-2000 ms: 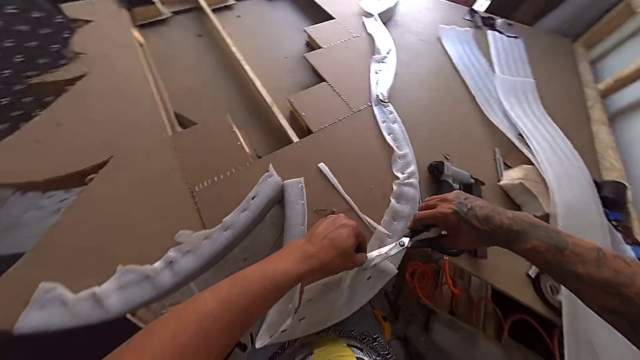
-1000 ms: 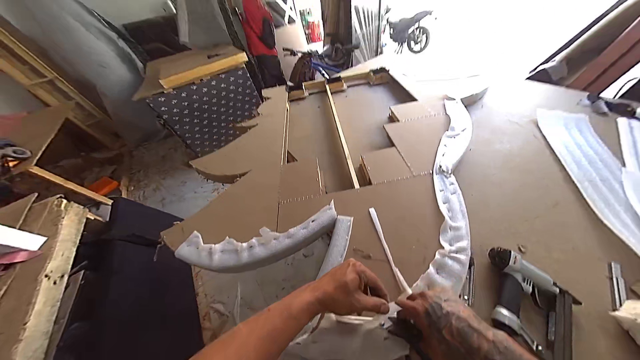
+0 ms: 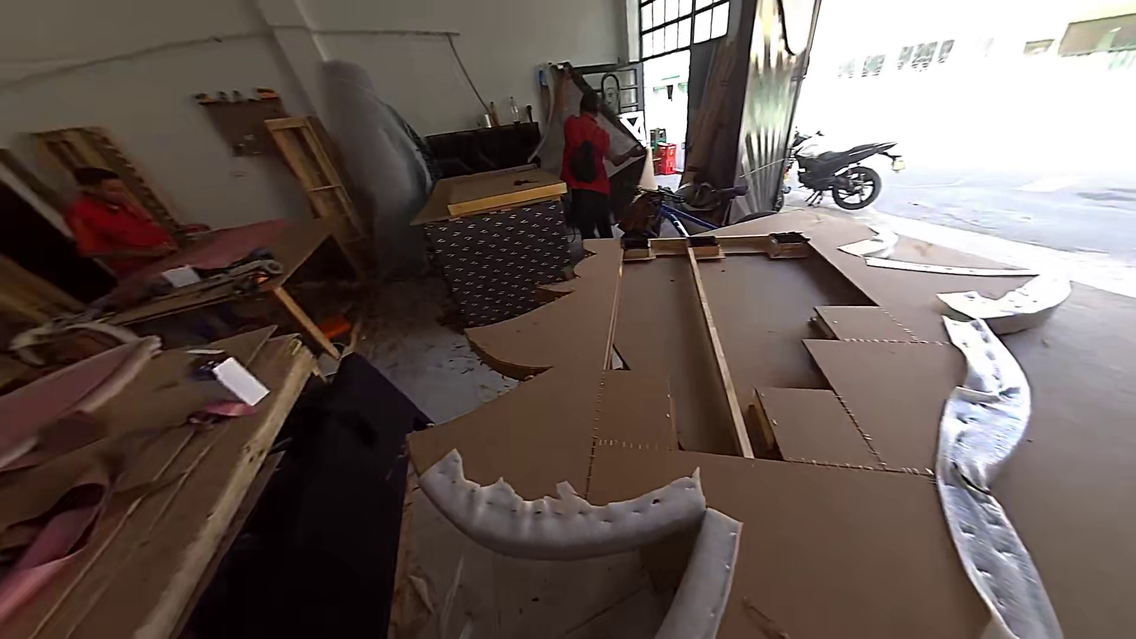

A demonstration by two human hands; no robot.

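Observation:
Neither my left hand nor my right hand shows in the head view now. A large brown cardboard-covered frame (image 3: 825, 532) lies before me, its seams dotted with staples and a wooden slat (image 3: 717, 355) running across its opening. White padding (image 3: 568, 524), stapled along its edge, wraps a curved rim at the near left. A second padded strip (image 3: 706, 577) meets it at the bottom centre. Along the right side, a long wavy run of white padding (image 3: 981, 426) is fixed to the frame, and a padded curved end (image 3: 1012, 302) lies beyond it.
At left stands a wooden workbench (image 3: 240, 461) with fabric scraps, beside black material (image 3: 311, 506). A person in red (image 3: 115, 222) is at a back-left table; another person in red (image 3: 586, 155) stands near the doorway. A bicycle (image 3: 679, 213) is behind the frame, and a motorcycle (image 3: 839, 169) stands outside.
The view has swung up and left, and both hands have gone out of it. Two seconds ago they were at the padding, with scissors at the right hand.

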